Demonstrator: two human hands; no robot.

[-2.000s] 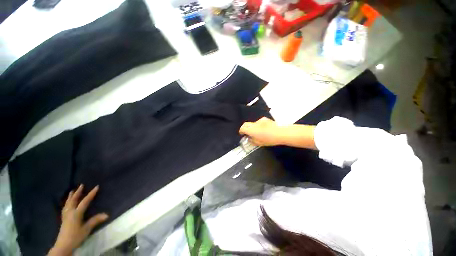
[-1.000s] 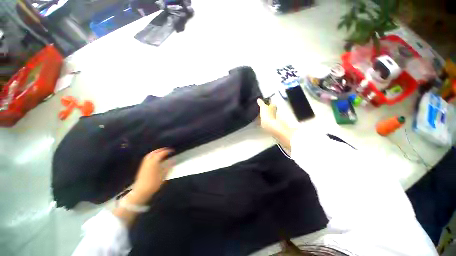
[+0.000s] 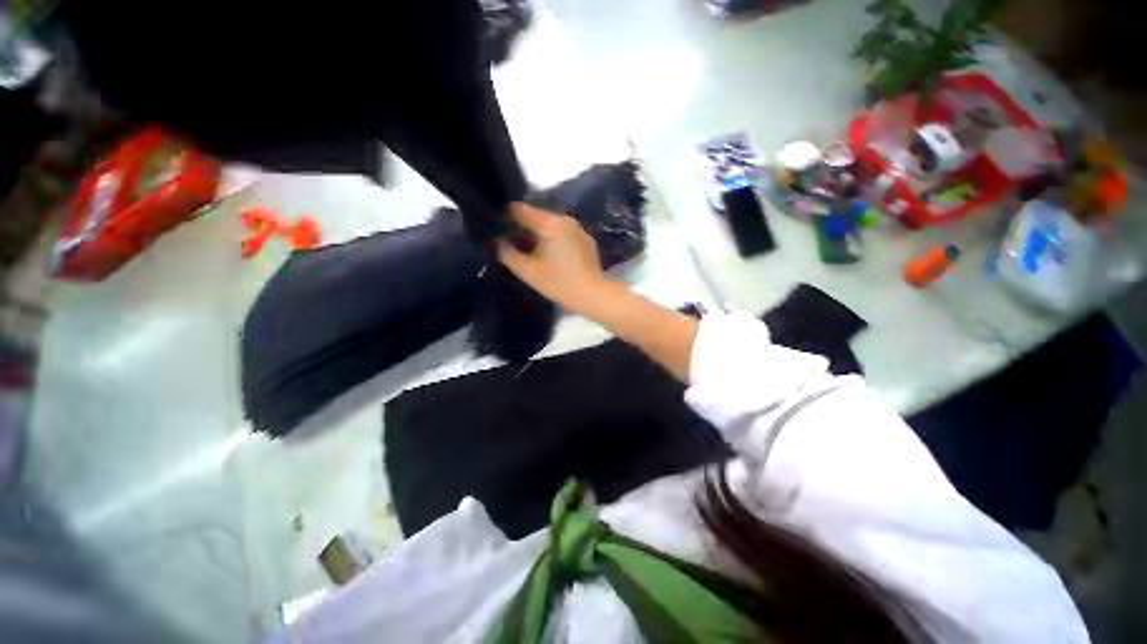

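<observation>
My right hand (image 3: 554, 258) grips the end of a black garment panel (image 3: 289, 76), which is lifted and spreads across the upper left. The lifted panel hides part of the layered black stack (image 3: 352, 308) on the table. Another black garment panel (image 3: 541, 421) lies flat between the stack and my body, partly under my right sleeve. Two thin pale strands show by the cloth below my right hand. My left hand is not in view.
A red basket (image 3: 107, 233) and orange-handled scissors (image 3: 277, 232) are on the left. A phone (image 3: 750, 222), green box (image 3: 836, 239), orange thread cone (image 3: 931, 266), red plastic basket (image 3: 975, 205) and white-blue pack (image 3: 1047, 252) are on the right. A small block (image 3: 340, 557) lies lower left.
A black panel is now raised at the upper left, held by my right hand, which has moved left. My left hand has gone out of view.
</observation>
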